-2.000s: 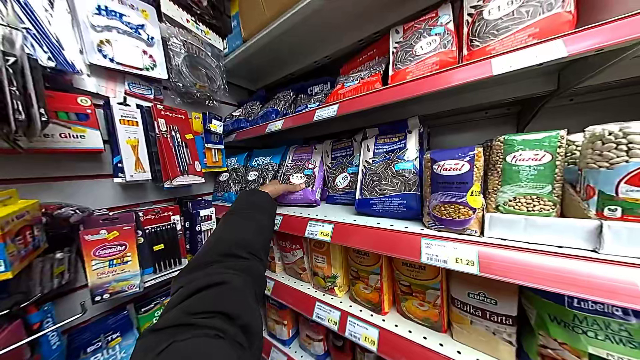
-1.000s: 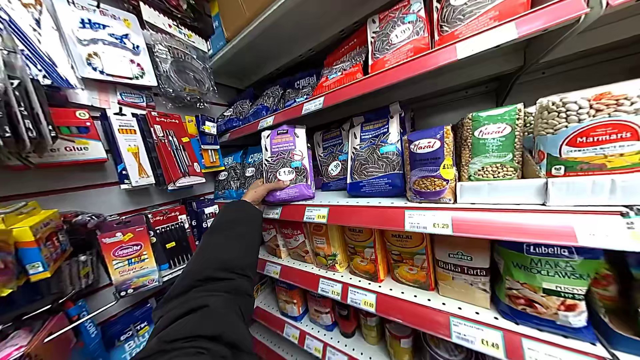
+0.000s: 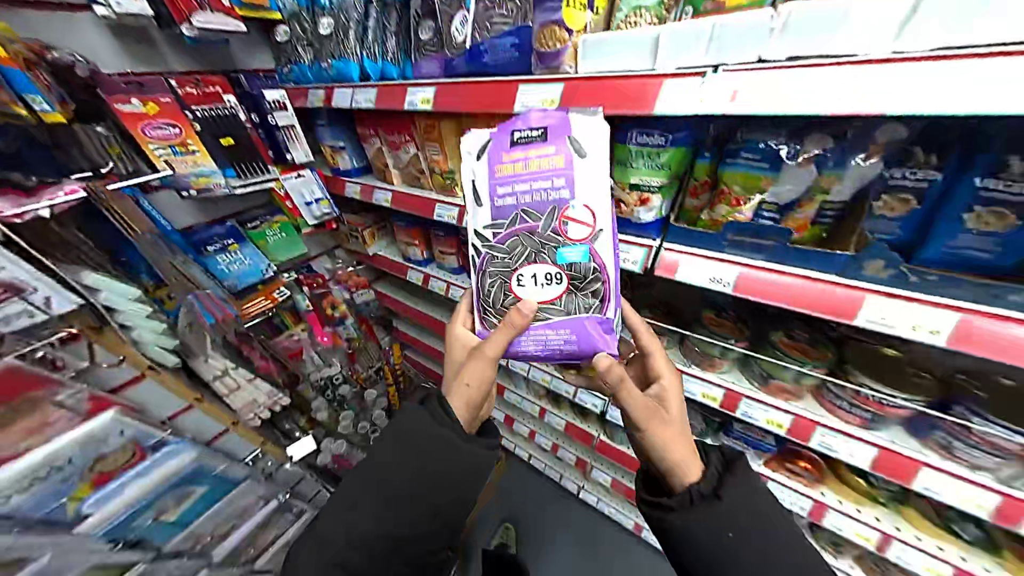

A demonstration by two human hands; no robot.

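A purple and white bag of sunflower seeds point(image 3: 544, 240) is upright in front of me, its printed front facing me and a round price sticker on it. My left hand point(image 3: 480, 356) grips the bag's lower left side, the thumb lying on the front near the sticker. At the lower right corner, my right hand point(image 3: 650, 392) holds the bag with its thumb by the bottom edge and its fingers behind. Both hands come out of black sleeves. The back of the bag is hidden.
Shelves with red and white edges point(image 3: 800, 292) run along the right, bearing packets and jars. To the left hang stationery packs, among them a blue Blu Tack pack point(image 3: 230, 254). Grey floor point(image 3: 544, 512) and a shoe show below.
The purple bag has come off the upper shelf and is now held up before me. My right hand has come into view and holds it too. The view has tilted down.
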